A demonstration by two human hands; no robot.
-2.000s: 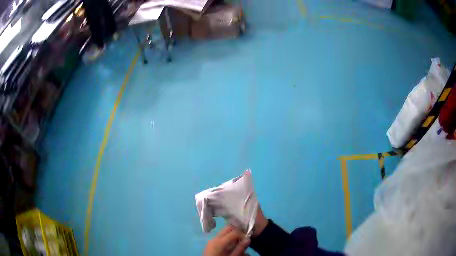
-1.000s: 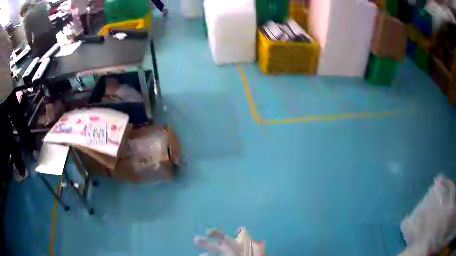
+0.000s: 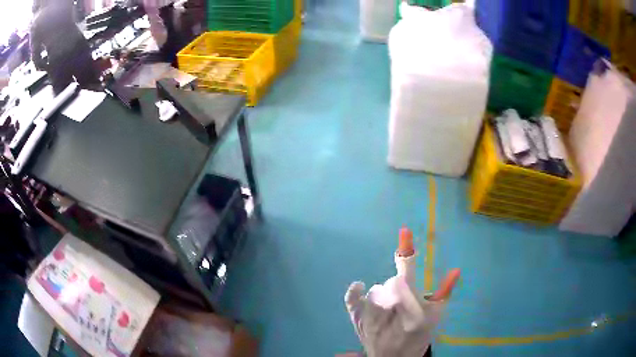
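Note:
My right hand [image 3: 397, 307] is at the bottom, right of the middle, in a white cloth glove. Two bare fingertips stick out of the glove, one pointing up and one up to the right. A glove-covered digit stands apart at the left. The fingers are spread and hold nothing. A bit of dark sleeve shows at the wrist. A small skin-toned sliver at the bottom edge, left of the glove, may be my left hand [image 3: 349, 355]; it is almost wholly cut off, so its fingers and any grip are hidden.
A dark-topped table [image 3: 125, 160] with black parts stands left, above a printed carton [image 3: 94, 296] and a box [image 3: 188, 335]. Behind it are yellow [image 3: 261, 63] and green crates. At right are a white wrapped block [image 3: 439, 104], a filled yellow crate [image 3: 523, 192] and a white panel [image 3: 607, 153].
The view has moved forward and tilted up; the table and crates look nearer. The gloved hand has risen into view, with fingers now spread. The left hand has dropped almost out of view.

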